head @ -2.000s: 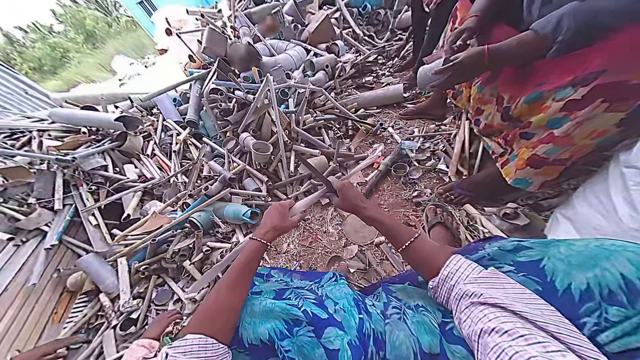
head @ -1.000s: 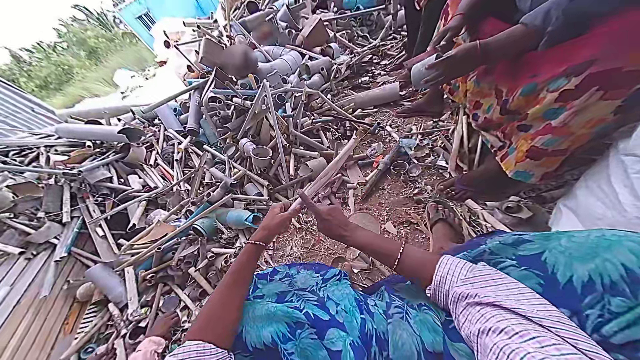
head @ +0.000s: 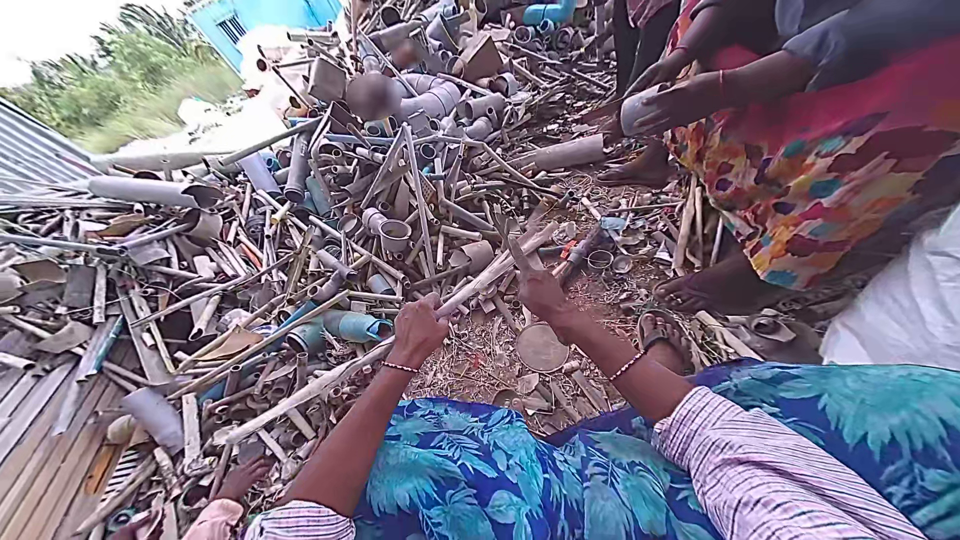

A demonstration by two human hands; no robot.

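My left hand is closed around a long, pale, narrow length of scrap, seemingly plastic pipe or strip, which runs from the lower left up past my right hand. My right hand grips a dark, flat-bladed tool, perhaps a knife; its exact kind is unclear. The blade points up and away, beside the far end of the pale length. A round flat disc lies on the ground below my right hand.
A heap of scrap pipes and fittings spreads ahead and left. Another person's hands hold a grey pipe piece at upper right. A co-worker's hand is at lower left. A white sack stands right, beside bare feet.
The blade, across the pale length two seconds ago, now points up and away. My right hand has moved apart from my left since one second ago.
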